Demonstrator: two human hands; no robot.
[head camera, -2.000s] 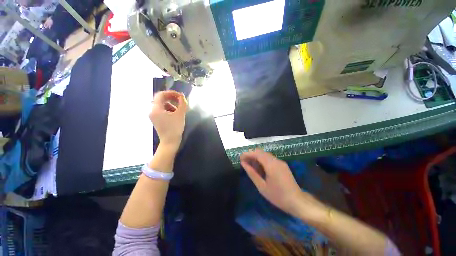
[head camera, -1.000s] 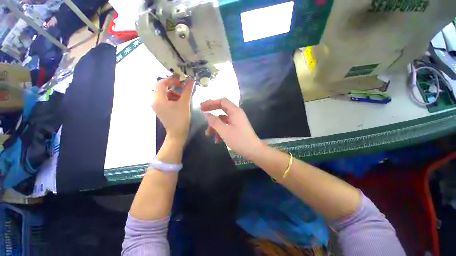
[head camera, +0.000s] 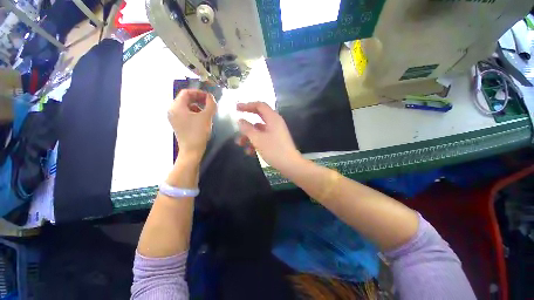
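A black garment panel (head camera: 234, 176) lies below the needle area and hangs over the table's front edge. The cream sewing machine head (head camera: 202, 35) stands above it, with the presser foot area (head camera: 233, 81) in bright lamp glare. My left hand (head camera: 192, 120) is just left of the foot, over the cloth, thumb and fingertips pinched together; whether they hold thread or anything small cannot be told. My right hand (head camera: 263, 132) is right of it with fingers curled and apart, over the panel's right side, with nothing seen in it. Small black cut pieces (head camera: 313, 102) lie right of the needle.
Long black cut pieces (head camera: 88, 129) lie at the left table edge. A green-and-blue tool (head camera: 428, 104) and a coiled cable (head camera: 492, 91) lie at the right. A measuring tape (head camera: 398, 153) runs along the front edge. A red basket (head camera: 495, 222) and blue plastic (head camera: 328, 240) are below.
Since the earliest frame my right hand has moved up from the table edge to the needle area. My left hand stays near the foot, slightly lower than one second ago.
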